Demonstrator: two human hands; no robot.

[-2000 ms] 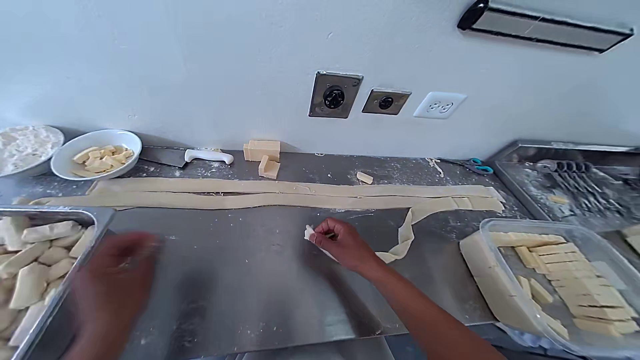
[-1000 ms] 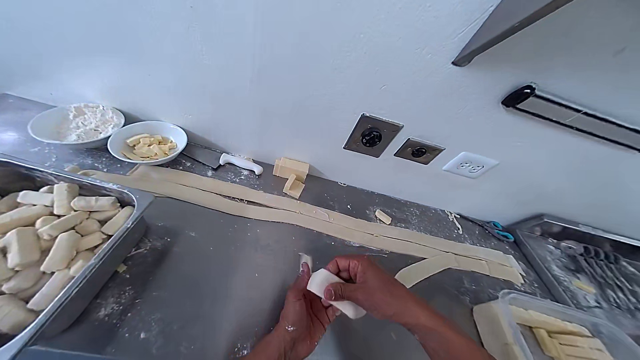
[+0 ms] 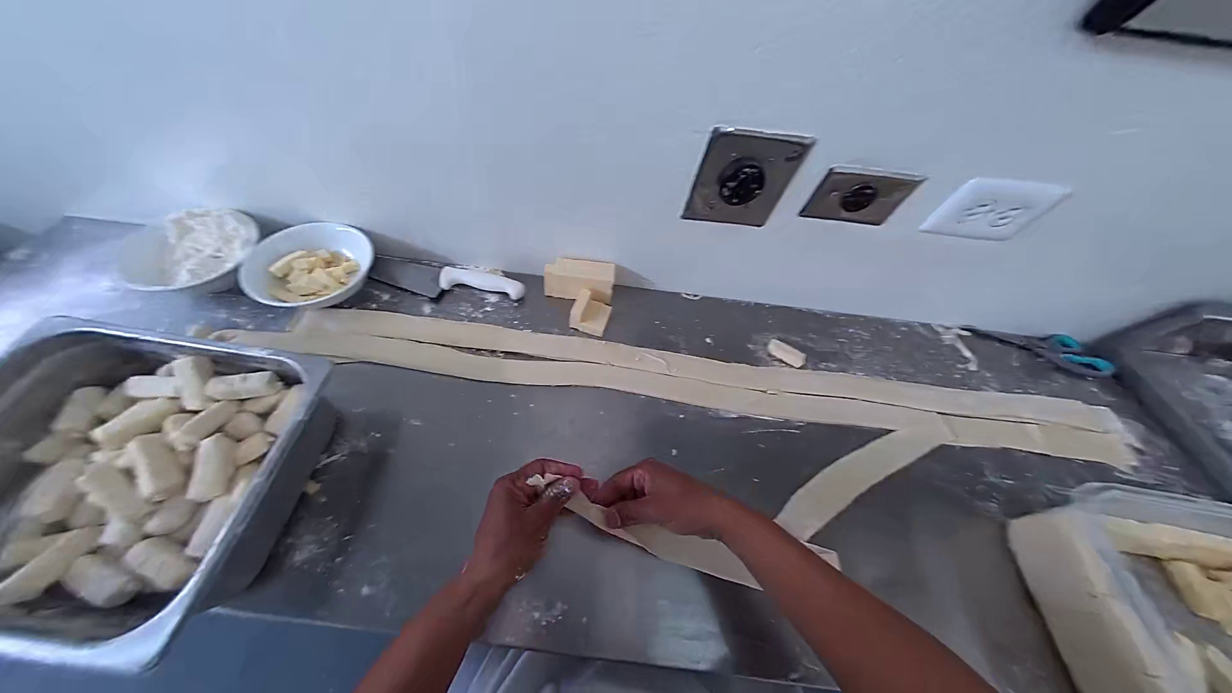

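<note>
Both hands pinch the end of one dough strip (image 3: pixel 688 549) low over the steel counter. My left hand (image 3: pixel 525 515) is shut on its tip, thumb on top, while my right hand (image 3: pixel 664 499) grips it just beside. From there the strip runs right under my right forearm and bends back up to the long dough strips (image 3: pixel 616 377) lying side by side. At left, a metal pan (image 3: pixel 313 385) holds many dough-wrapped pieces (image 3: pixel 159 467). Whether anything is wrapped within the held end is hidden by my fingers.
A bowl of flour (image 3: pixel 207 245), a bowl of cut pale pieces (image 3: pixel 313 274), a white-handled knife (image 3: pixel 481 281) and pale blocks (image 3: pixel 579 279) stand along the wall. Scissors (image 3: pixel 1068 354) lie at right, near a metal tray (image 3: pixel 1179 385). A plastic tub (image 3: pixel 1088 577) holds cut sticks.
The white dough piece between my hands one second ago is no longer seen there; both hands now hold the strip's end. Two seconds ago my left hand was over by the pan.
</note>
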